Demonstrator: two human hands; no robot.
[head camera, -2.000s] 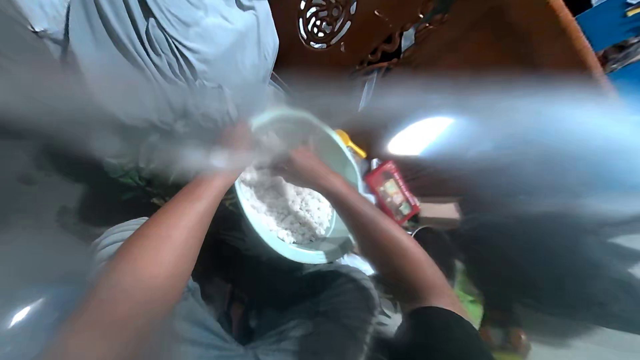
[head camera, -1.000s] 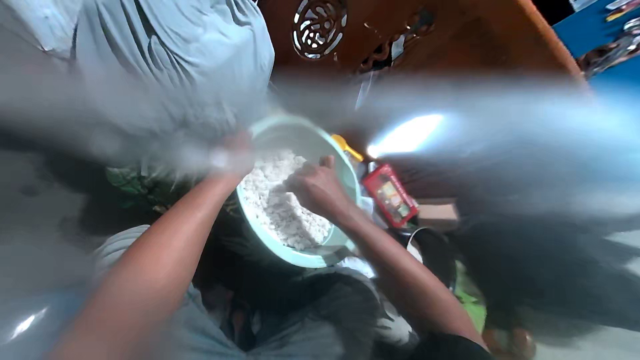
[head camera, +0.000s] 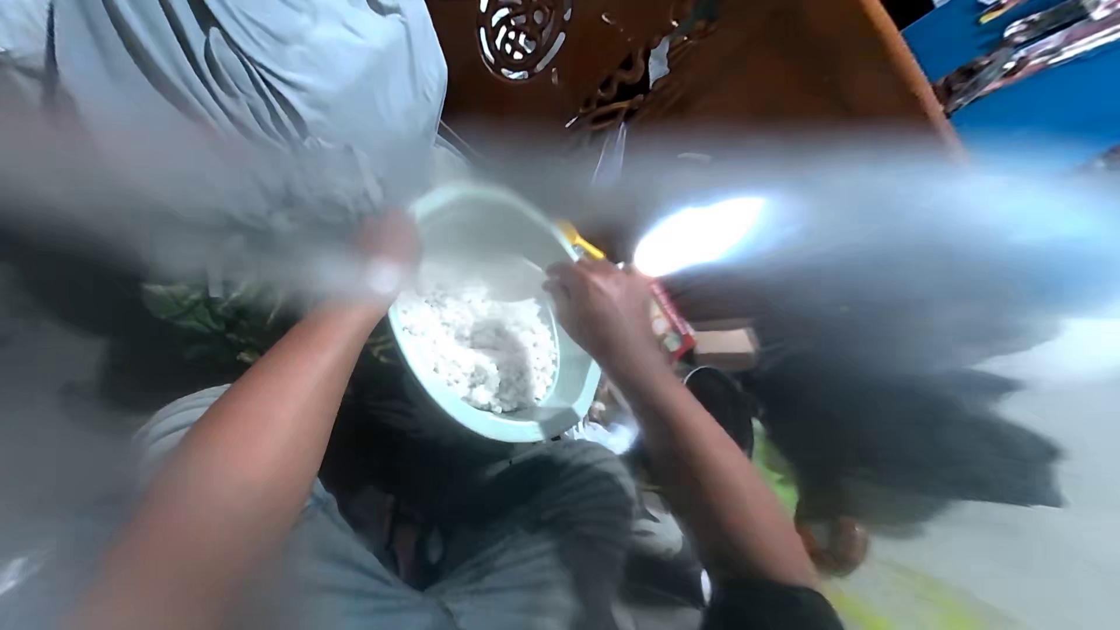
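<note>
A pale green plastic basin (head camera: 503, 426) is tilted above my knees, with a white crumbly mass (head camera: 490, 350) in its lower part. At the basin's upper left rim is my left hand (head camera: 389, 254), blurred by a smear across the view; it seems to grip the rim, its fingers hard to make out. My right hand (head camera: 604, 306) is at the right side of the basin, its fingers curled at the rim beside the white mass; whether it holds the rim or anything else cannot be told.
Right of the basin are a yellow handle (head camera: 579, 241), a red printed pack (head camera: 672, 322), a small cardboard box (head camera: 726, 347) and a dark round pan (head camera: 719, 394). Behind stands carved brown wooden furniture (head camera: 787, 87). Grey cloth (head camera: 332, 70) hangs at the upper left, near green leaves (head camera: 188, 306).
My right hand has moved from over the white mass to the basin's right rim. My left hand has stayed at the upper left rim.
</note>
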